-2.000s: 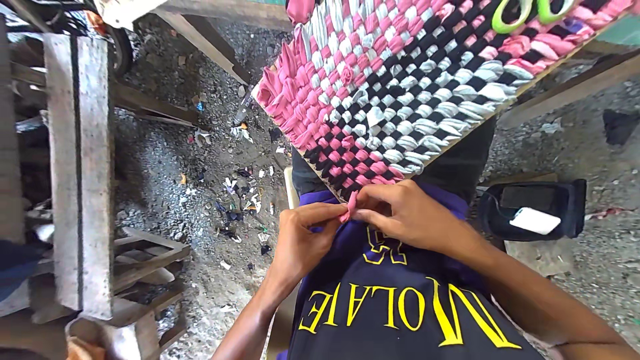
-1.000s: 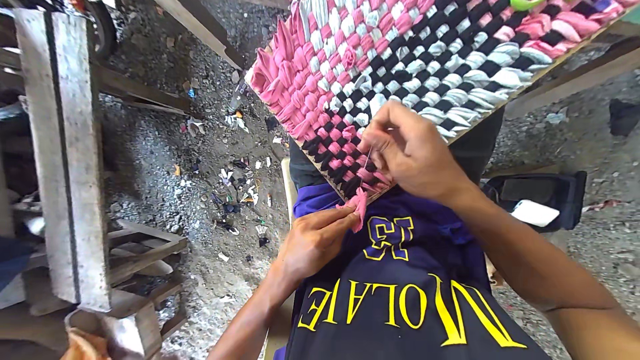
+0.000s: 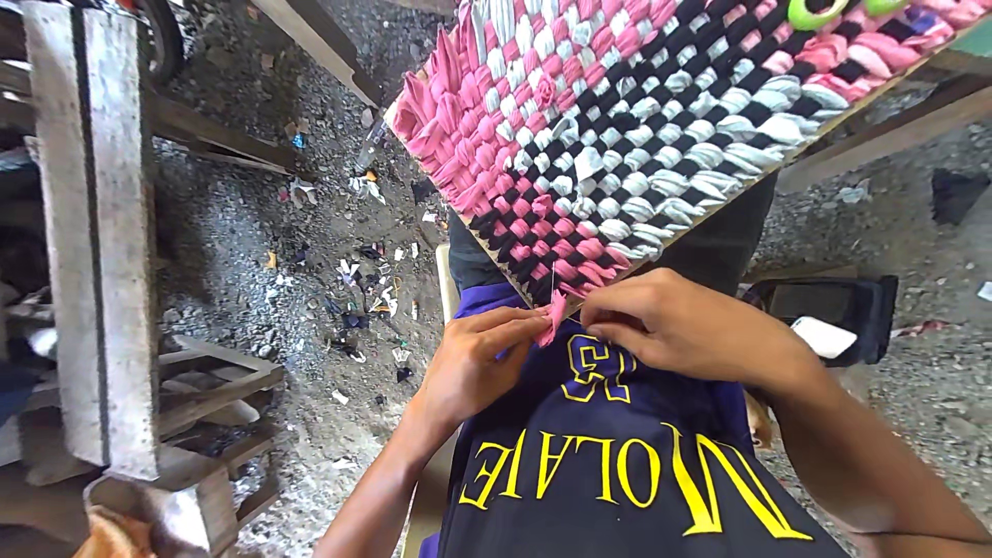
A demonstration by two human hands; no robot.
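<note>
A woven mat of pink, white and black fabric strips (image 3: pixel 612 147) lies on a wooden frame across my lap, one corner pointing at me. At that corner, my left hand (image 3: pixel 484 356) pinches a loose pink fabric strip (image 3: pixel 553 318) between thumb and fingers. A thin thread or needle rises from the strip. My right hand (image 3: pixel 682 325) is just right of the strip, fingers bent close together; whether they grip the thread is hidden. Green-handled scissors (image 3: pixel 814 14) rest on the mat's far right part.
To the left stand a wooden plank bench (image 3: pixel 124 232) and a slatted wooden rack (image 3: pixel 221 387). Fabric scraps (image 3: pixel 372 287) litter the gravel floor. At the right, a black bag (image 3: pixel 872 318) has a white phone-like object (image 3: pixel 823 337) on it. Wooden beams run behind the mat.
My right hand was raised over the mat a second ago and has come down beside the corner. My left hand stays on the pink strip.
</note>
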